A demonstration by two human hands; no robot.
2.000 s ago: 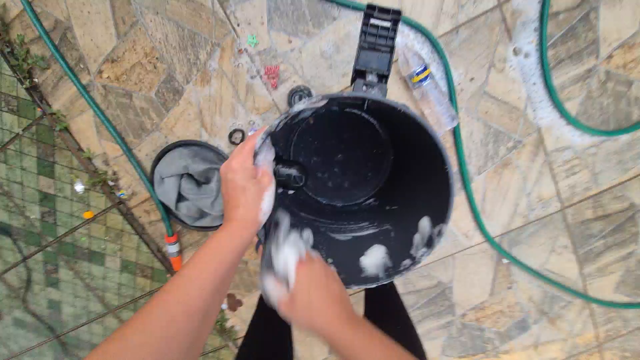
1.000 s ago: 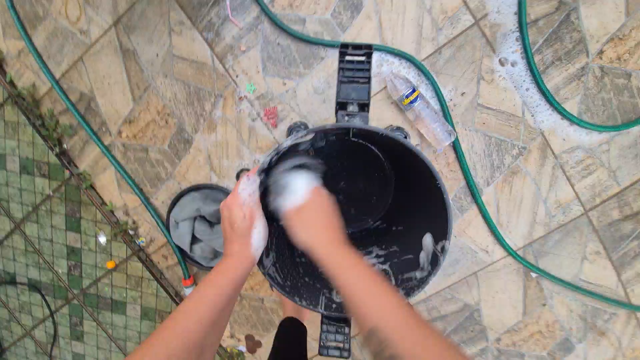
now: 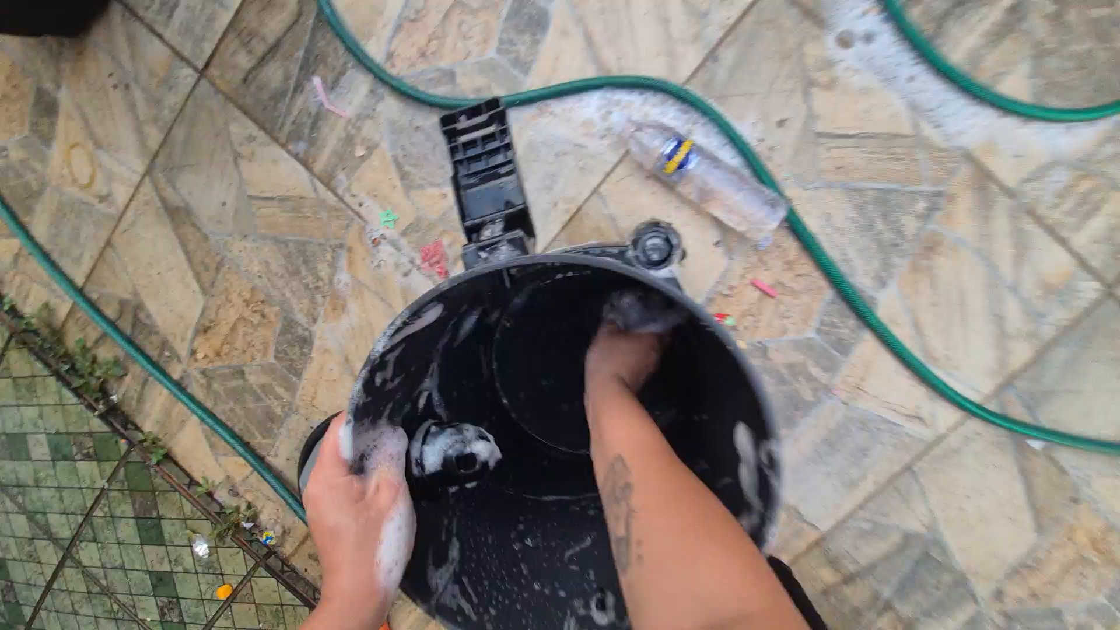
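A round black plastic tub (image 3: 516, 542) with soapy streaks on its inner wall fills the lower middle of the view. My left hand (image 3: 363, 516), covered with foam, grips its left rim. Deep inside, near the upper right wall, my right hand (image 3: 626, 350) holds a foamy, blurred cloth or sponge (image 3: 643, 311). A foam-covered round fitting (image 3: 455, 451) juts from the inner wall beside my left hand. Outside the far rim are a black ribbed latch (image 3: 486, 171) and a round black caster or knob (image 3: 655, 246).
A green garden hose (image 3: 840, 280) curves across the stone-tiled floor. Beyond the tub lies a clear plastic bottle (image 3: 709, 184). Foam (image 3: 884, 70) wets the floor at upper right. Small red scraps (image 3: 434, 259) lie near the latch. A green tiled strip (image 3: 79, 490) runs along the lower left.
My right hand has moved from the tub's left side to its upper right inside. My left hand stays on the left rim. The tub appears turned or tilted, and the inner fitting shows again.
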